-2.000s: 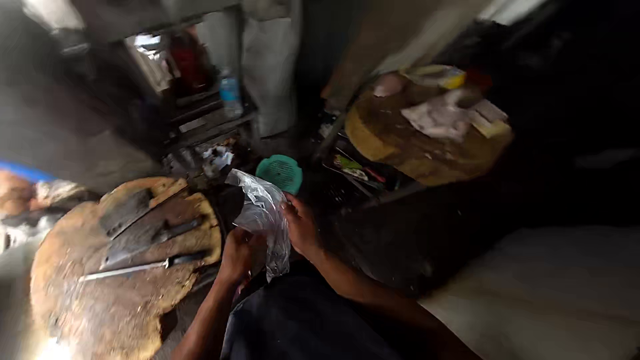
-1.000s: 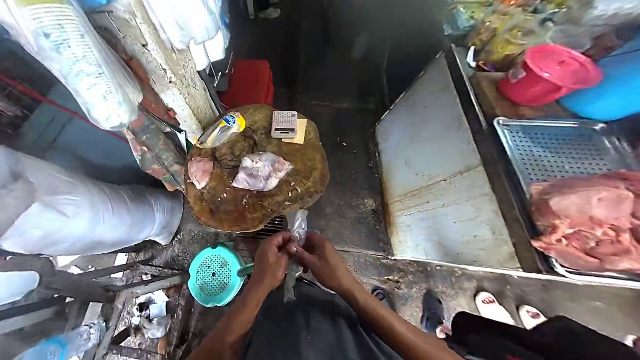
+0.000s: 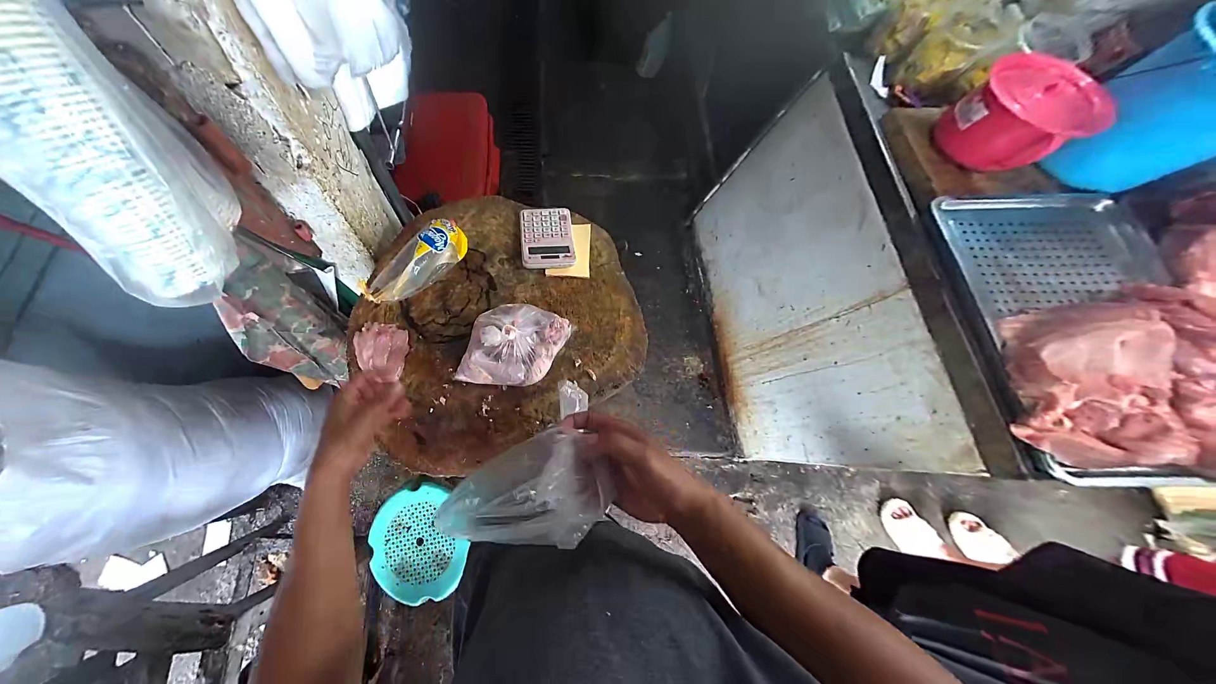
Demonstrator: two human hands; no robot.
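Observation:
A clear plastic bag point(image 3: 532, 489), spread open, hangs from my right hand point(image 3: 632, 465), whose fingers grip its edge. My left hand point(image 3: 361, 413) is at the near left edge of a round wooden chopping block point(image 3: 608, 332), at a piece of raw meat point(image 3: 382, 348); blur hides whether its fingers grip the meat. On the block's middle lies a knotted clear bag of meat point(image 3: 516, 345). Behind it are a pink calculator point(image 3: 547, 237) on a yellowish card point(image 3: 573, 255) and a clear packet with a yellow and blue label point(image 3: 423, 258).
A turquoise perforated basket point(image 3: 418, 543) stands below the block's near edge. At right, a metal tray point(image 3: 1035, 247) holds raw meat point(image 3: 1092, 380), near a pink bucket point(image 3: 1016, 114). Large white sacks point(image 3: 142, 456) flank the left. A person in dark clothing point(image 3: 1045, 608) is at lower right.
My hands were together on the plastic bag; now they are apart, the left moved left to the meat on the block. The bag has been spread wider. The view turned strongly since two seconds ago.

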